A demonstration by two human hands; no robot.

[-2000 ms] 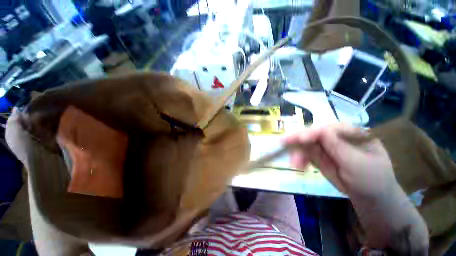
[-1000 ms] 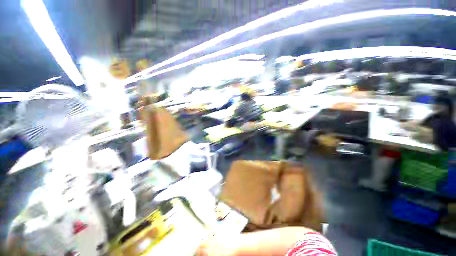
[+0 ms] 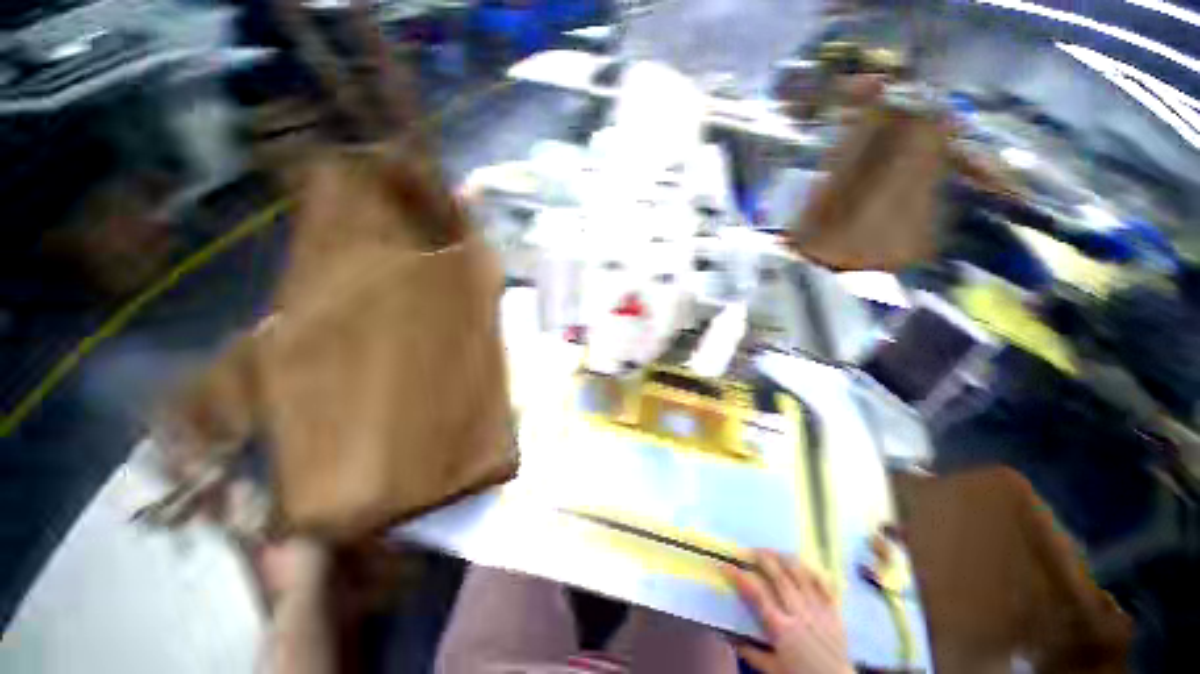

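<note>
A brown tote bag (image 3: pixel 388 356) is upright at the left, its lower right corner over the white table. My left hand (image 3: pixel 270 560) is blurred at the bag's lower left edge; the bag partly hides it, and I cannot tell if it grips. My right hand (image 3: pixel 796 612) lies flat with fingers apart at the front edge of the yellow-edged template sheet (image 3: pixel 684 487). The sheet lies on the table below the white sewing machine head (image 3: pixel 632 310). A yellow clamp (image 3: pixel 678 411) sits under the head.
Brown bags (image 3: pixel 1000 566) are piled at the right of the table. A smaller brown bag (image 3: pixel 875 191) hangs behind the machine. A dark-screened control panel (image 3: pixel 928 349) stands at right rear. A small yellow item (image 3: pixel 891 566) lies near the table's right edge. A white surface (image 3: pixel 125 579) is at lower left.
The view has swung right and back. The large bag, open over my lap before, is now upright at the left. My right hand, earlier raised around a strap, is now down on the sheet.
</note>
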